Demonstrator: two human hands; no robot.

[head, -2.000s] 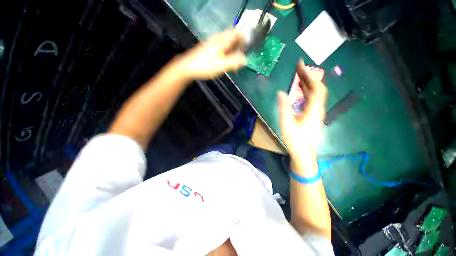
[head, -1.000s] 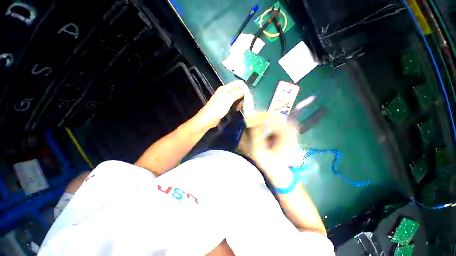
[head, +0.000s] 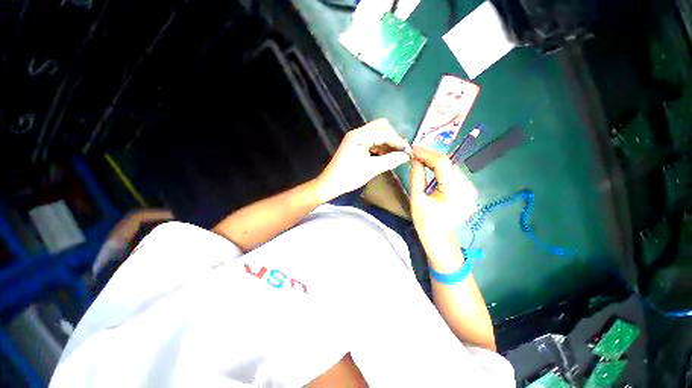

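My left hand (head: pixel 366 161) and my right hand (head: pixel 438 193) meet fingertip to fingertip over the mat's near edge. Something tiny may be pinched between them; it is too small to tell. A dark pen (head: pixel 457 152) lies between the fingers of my right hand and sticks out toward the upper right. A blue wrist strap (head: pixel 451 273) is around my right wrist. A green circuit board (head: pixel 401 47) lies partly on white paper (head: pixel 363 38) beyond my hands. A phone (head: pixel 448 111) with a lit screen lies just beyond my fingertips.
A dark flat strip (head: pixel 495 150) lies right of the phone on the green mat (head: pixel 546 197). White paper (head: pixel 479 41) and shiny black plastic (head: pixel 550 23) are at the far side. Blue coiled cord (head: pixel 526 214) lies right. Green boards (head: pixel 615 339) are lower right. A person's arm (head: pixel 130 229) shows left.
My left hand has come back from beside the board, and my right hand has moved in to meet it. The pen now shows clearly at my right hand.
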